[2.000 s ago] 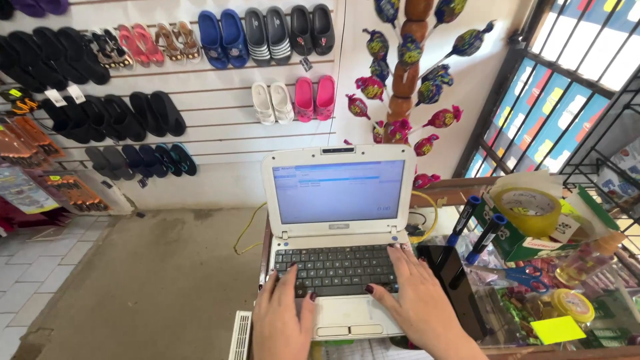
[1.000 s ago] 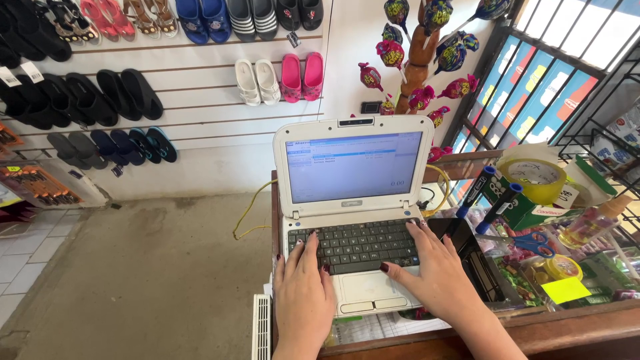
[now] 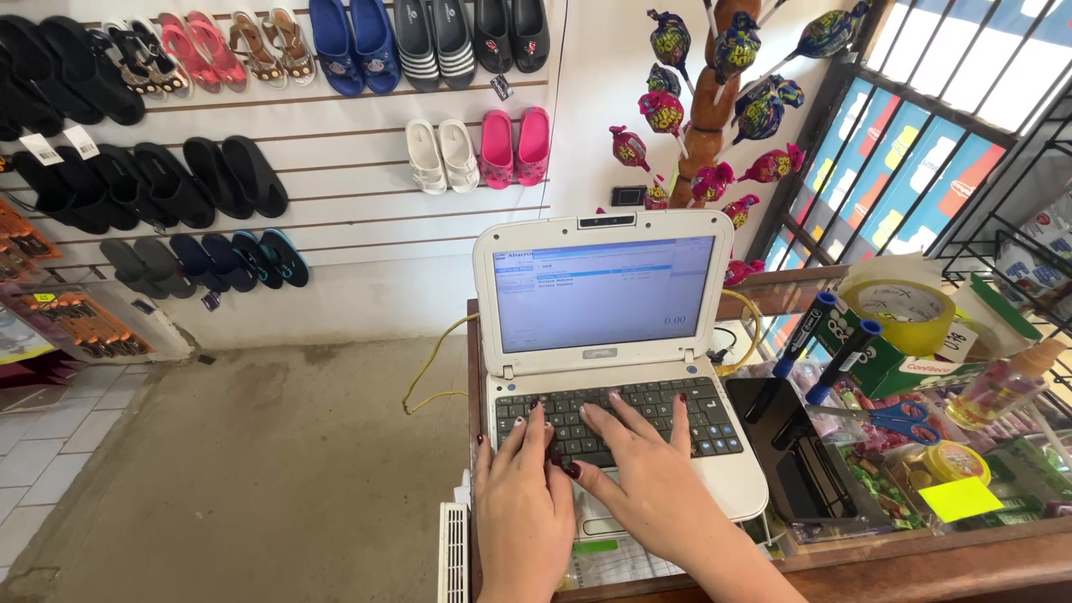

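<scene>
A small white laptop [image 3: 605,360] stands unfolded on a glass-topped wooden counter, its lit screen showing a list window. My left hand [image 3: 526,502] rests over the left part of the black keyboard [image 3: 703,419], fingers apart and holding nothing. My right hand [image 3: 645,469] lies over the middle of the keys, fingers spread, its thumb near my left hand above the touchpad. Both hands have dark painted nails. Just right of the laptop lies a black smartphone [image 3: 796,461]. Part of the touchpad is hidden by my right hand.
Right of the phone are two blue markers [image 3: 804,335], blue-handled scissors [image 3: 904,419], a tape roll [image 3: 896,314], a spray bottle [image 3: 997,389] and a yellow note [image 3: 961,499]. Lollipops [image 3: 712,180] stand behind. Sandals [image 3: 347,46] hang on the slatted wall. A yellow cable [image 3: 419,364] hangs left of the counter.
My right hand has moved left over the keys, closer to my left hand. Lines in the list on the screen are different from the earlier frames.
</scene>
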